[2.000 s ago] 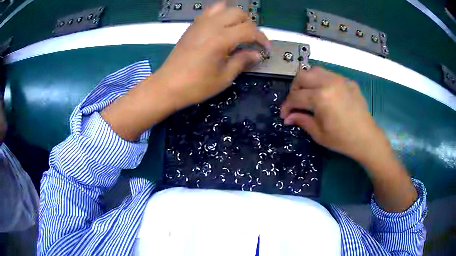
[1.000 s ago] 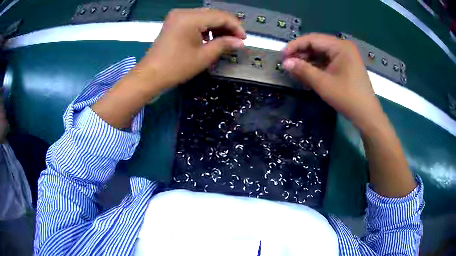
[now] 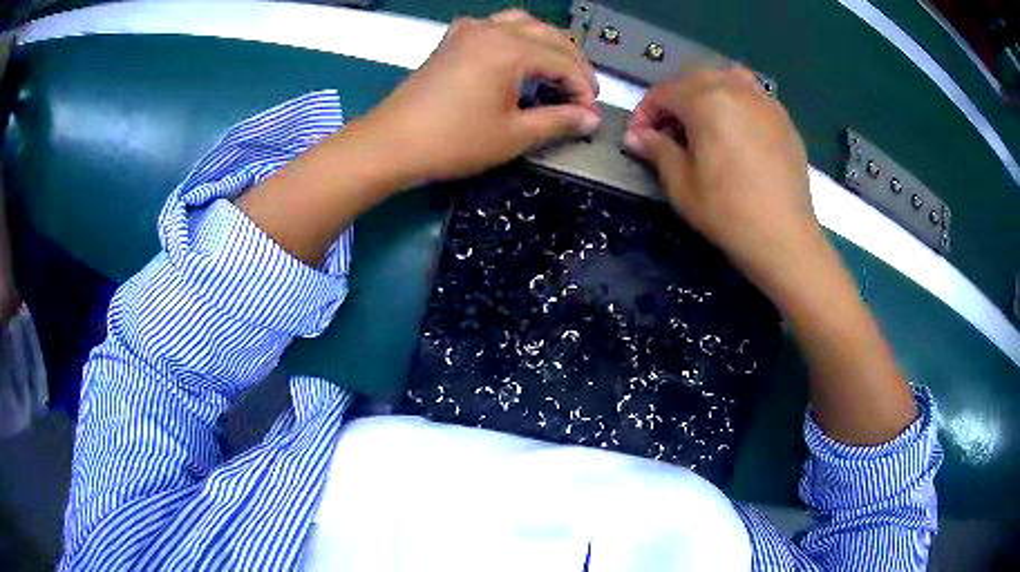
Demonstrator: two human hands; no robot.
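A grey fixture plate (image 3: 604,163) lies at the back edge of the black parts tray (image 3: 447,293), mostly hidden by both hands. My left hand (image 3: 492,101) is over its left part, thumb and fingertips close together at the plate. My right hand (image 3: 716,156) is over its right part, thumb and forefinger pinched at the plate. Whether either hand holds a small part cannot be seen. Small black parts (image 3: 556,293) with white curved glints are spread in the tray.
Another grey fixture (image 3: 654,51) with brass-coloured centres lies beyond the white strip (image 3: 895,246). One more fixture (image 3: 895,190) lies at the right. The glossy green worktop (image 3: 201,112) surrounds the tray. Grey cloth (image 3: 22,374) shows at the left edge.
The view has shifted, so tray and fixtures sit further right. Both hands have come closer together over the plate and now cover its round positions.
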